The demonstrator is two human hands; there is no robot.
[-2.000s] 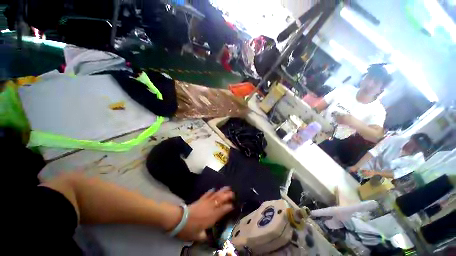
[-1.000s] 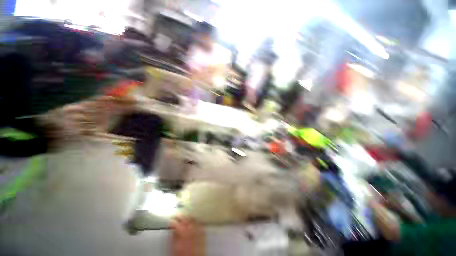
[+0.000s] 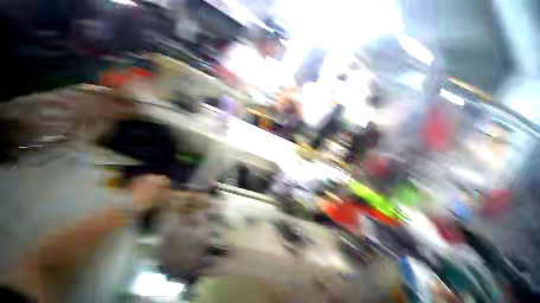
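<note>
The view is strongly blurred. My left hand point(image 3: 151, 192) is left of centre, with its bare forearm rising from the lower left. It is beside the blurred sewing machine head point(image 3: 186, 242), and a bright lamp glow shows below the head. Whether the fingers hold anything cannot be told. Dark cloth point(image 3: 142, 142) lies just beyond the hand. My right hand is not in view.
A pale table surface point(image 3: 47, 183) is at left. A long white table edge point(image 3: 248, 139) runs diagonally behind the machine. An orange-red item point(image 3: 125, 76) is at the upper left. Orange and neon yellow-green point(image 3: 376, 198) items lie right of centre. Blurred people and bright lights are behind.
The camera has swung to the right, so the machine and table sit further left. My left hand now shows beyond the lamp glow; the neon strip at left is no longer visible.
</note>
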